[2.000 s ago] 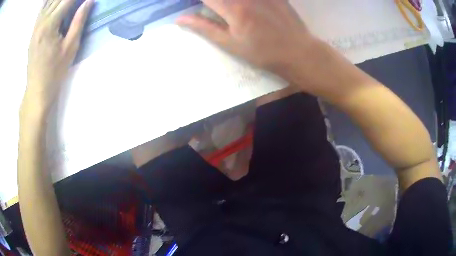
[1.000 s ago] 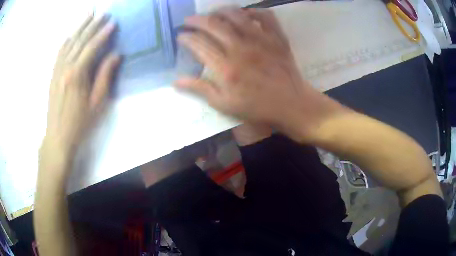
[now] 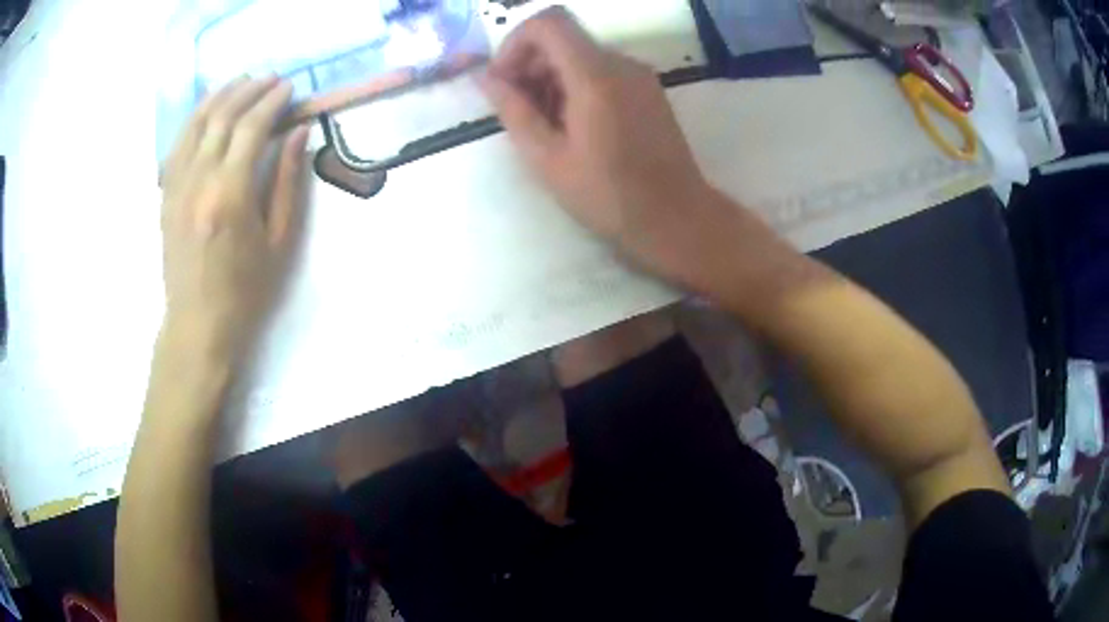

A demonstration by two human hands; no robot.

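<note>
The clear plastic sewing template (image 3: 414, 107) lies on the white table at the upper left, with a tan-brown hinge tape band across it, a dark rounded slot outline and a small dark tab (image 3: 350, 174) at its near edge. My left hand (image 3: 237, 158) rests on the template's left side, fingers near the end of the tape. My right hand (image 3: 559, 103) is at the template's right end, fingers curled and thumb close to them. Whether the fingers hold the template's edge cannot be seen clearly.
Navy and grey-blue fabric pieces (image 3: 760, 37) lie at the upper right. Scissors with orange-yellow and dark red handles (image 3: 936, 103) lie right of them. A faint ruler scale (image 3: 851, 201) runs along the table's front edge at right. A red basket (image 3: 286, 547) is dimly visible below left.
The template looks different: the green-outlined panel is gone from view, and the tape band and dark outline show. My right hand's fingers have curled. More fabric and scissors are in view at right.
</note>
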